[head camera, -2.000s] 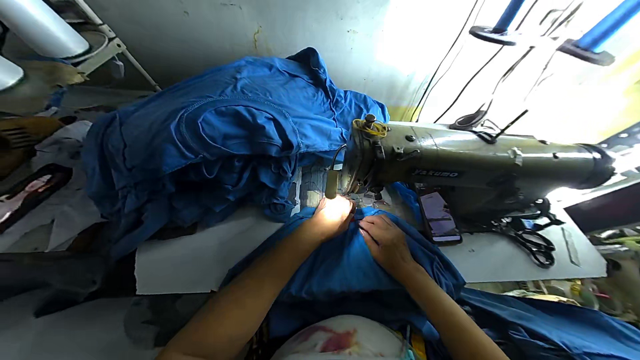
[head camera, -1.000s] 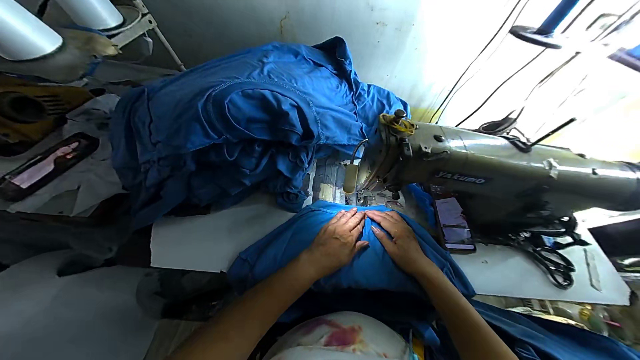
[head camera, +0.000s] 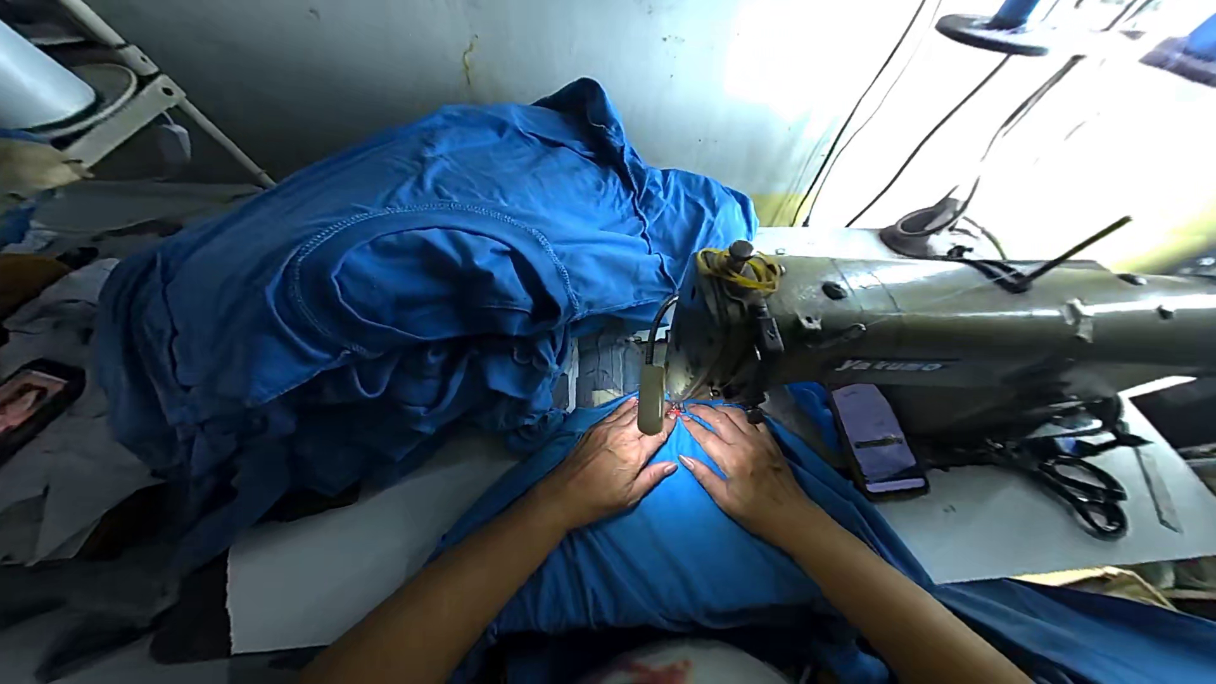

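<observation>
Blue fabric (head camera: 674, 551) lies over the table's front edge, its far edge at the needle area of an industrial sewing machine (head camera: 950, 323). My left hand (head camera: 613, 461) rests on this fabric left of the needle area, fingertips beside the hanging metal lever (head camera: 652, 399). Just to its right, my right hand (head camera: 746, 465) presses on the same fabric, fingers spread and pointing at the machine head. Both hands lie flat, palms down, with thumbs nearly facing each other. The needle and presser foot are hard to make out behind the machine head. Yellow thread or cord (head camera: 741, 273) is wrapped on top.
A large heap of blue garments (head camera: 427, 275) stands left of the machine. On the right lie a phone (head camera: 876, 442), black-handled scissors (head camera: 1083, 489) and a thin metal strip (head camera: 1157, 489). Another phone (head camera: 33, 404) is at far left. Cables (head camera: 936, 128) hang by the wall.
Both hands, together on the fabric nearer the body a second ago, are now farther forward at the needle area and slightly apart.
</observation>
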